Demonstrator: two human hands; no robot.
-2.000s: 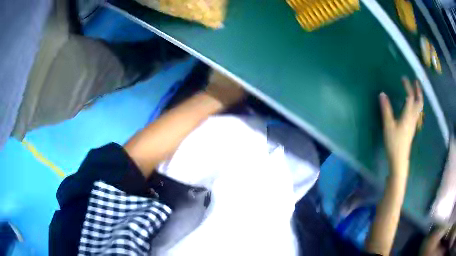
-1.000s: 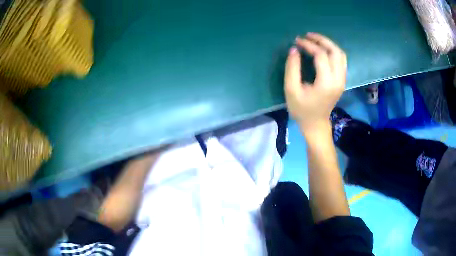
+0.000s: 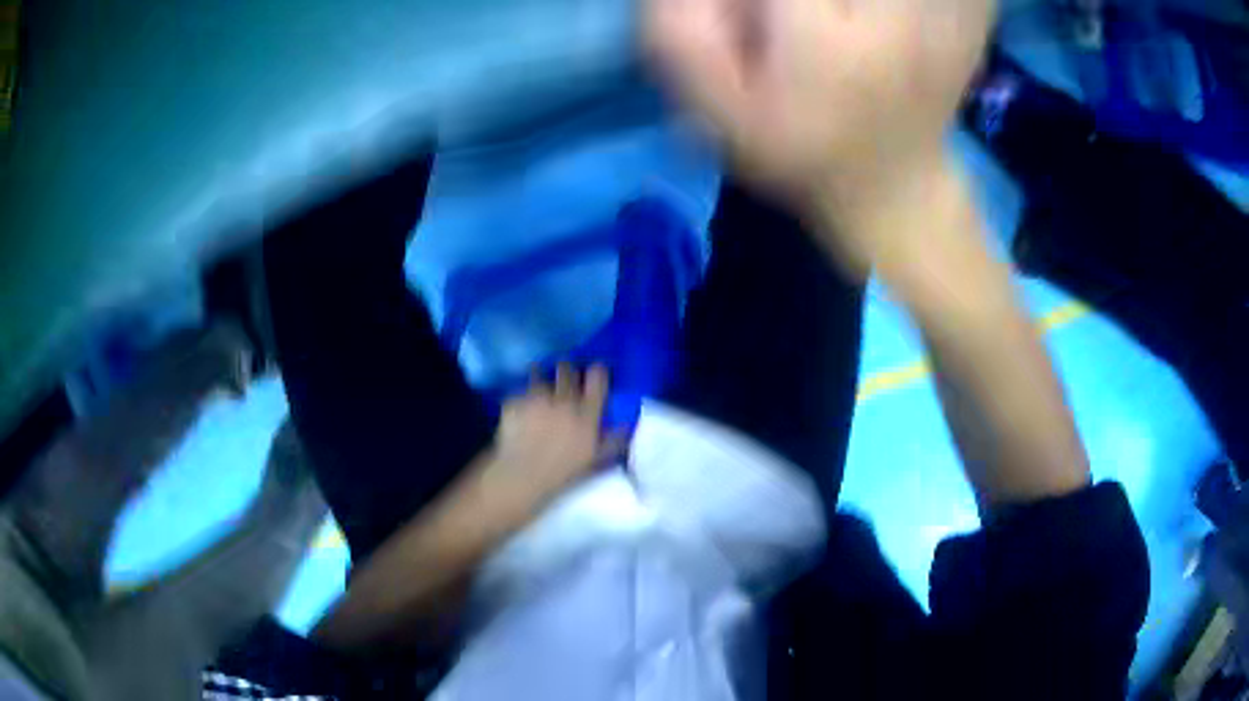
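My right hand point(image 3: 836, 103) is large and blurred at the top, cut off by the upper edge, over the near edge of the green work surface point(image 3: 247, 96). Whether it holds anything is not clear. My left hand point(image 3: 548, 418) is low over my lap, between my legs, at the upper edge of the pale apron point(image 3: 616, 562). Its fingertips point up and show a little apart. Its palm is hidden, so I cannot tell if it grips the cloth. No work part is seen in either hand.
A blue plastic stool point(image 3: 651, 301) stands below the table between my knees. A person's grey-brown trouser leg point(image 3: 178, 616) is at the left. Another person's dark leg point(image 3: 1137, 233) is at the right, near a second blue stool point(image 3: 1164, 89). The blue floor has yellow lines.
The view has tilted down to my lap and floor. The yellow stacks have nearly left the view. My left hand has come into sight from under the cloth. My right hand looks larger and higher.
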